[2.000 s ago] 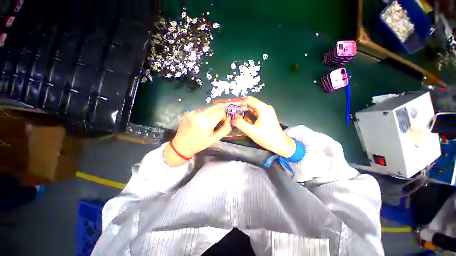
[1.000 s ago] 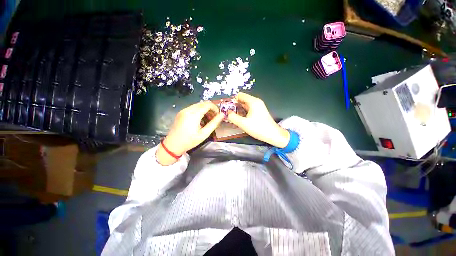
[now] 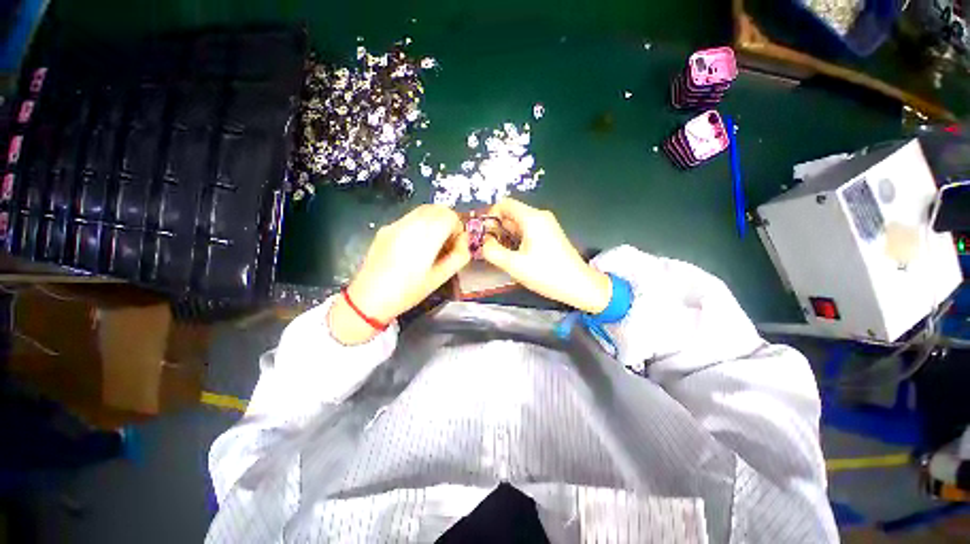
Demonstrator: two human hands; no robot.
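A small pink-and-black housing point(image 3: 477, 235) is held between the fingertips of both my hands, above the bench's front edge. My left hand point(image 3: 410, 258) grips its left side. My right hand point(image 3: 540, 255), with a blue wrist strap, grips its right side. Fingers cover much of the housing. An orange-red edged fixture point(image 3: 484, 278) with a pale centre lies partly hidden below my hands. A pile of small white parts point(image 3: 491, 168) lies just beyond them. A larger speckled pile of small parts point(image 3: 362, 119) lies to its left. No tweezers can be made out.
Large black trays point(image 3: 154, 170) stand at left, with pink housings at their far left edge. Two short housing stacks point(image 3: 711, 69) stand at right beside a blue stick point(image 3: 737, 179). A white box unit point(image 3: 867, 244) with a red switch stands further right. A blue parts bin point(image 3: 840, 16) is upper right.
The whole view has shifted since two seconds ago. Both hands still hold the housing, now turned to look narrower and more upright. The fixture shows more below my hands than two seconds ago.
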